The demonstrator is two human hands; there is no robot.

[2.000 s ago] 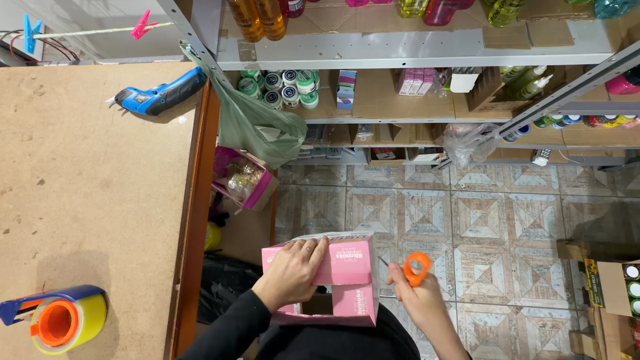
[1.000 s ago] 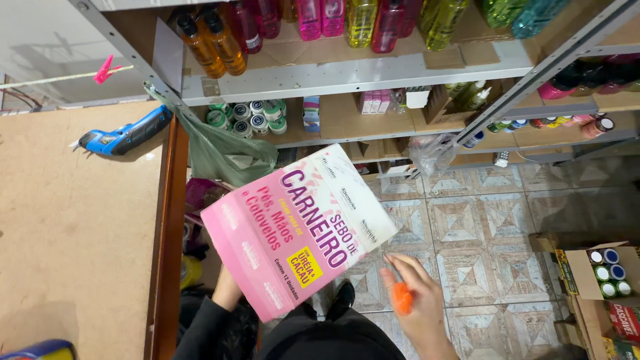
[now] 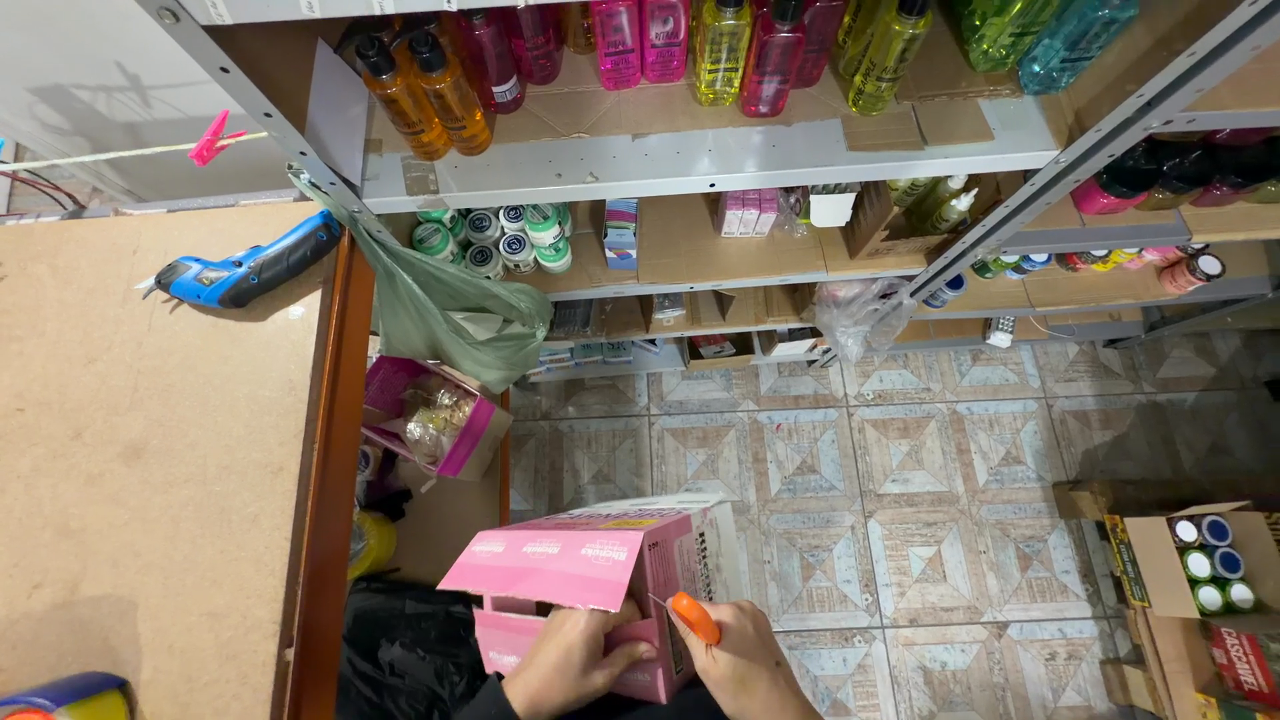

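A pink and white cardboard box [image 3: 600, 570] is tilted low in the middle of the head view, its near end partly open and one pink flap raised. My left hand [image 3: 575, 655] grips the box's near edge, some fingertips hidden inside the opening. To its right, my right hand [image 3: 745, 655] is closed around an orange-handled tool [image 3: 695, 618], whose thin metal tip touches or lies very near the box's right side. Whether it is a knife or scissors I cannot tell.
A wooden table [image 3: 150, 430] at the left bears a blue and black cordless tool [image 3: 250, 270] and a tape dispenser [image 3: 75, 695]. Metal shelves [image 3: 600, 165] of bottles and jars stand ahead. A green bag [image 3: 450, 310] hangs at the table's corner; an open carton [image 3: 1240, 550] sits right.
The box has come down from its raised position with the printed face showing, and its open end now faces me. The orange-handled tool has moved from beside the box to its right side.
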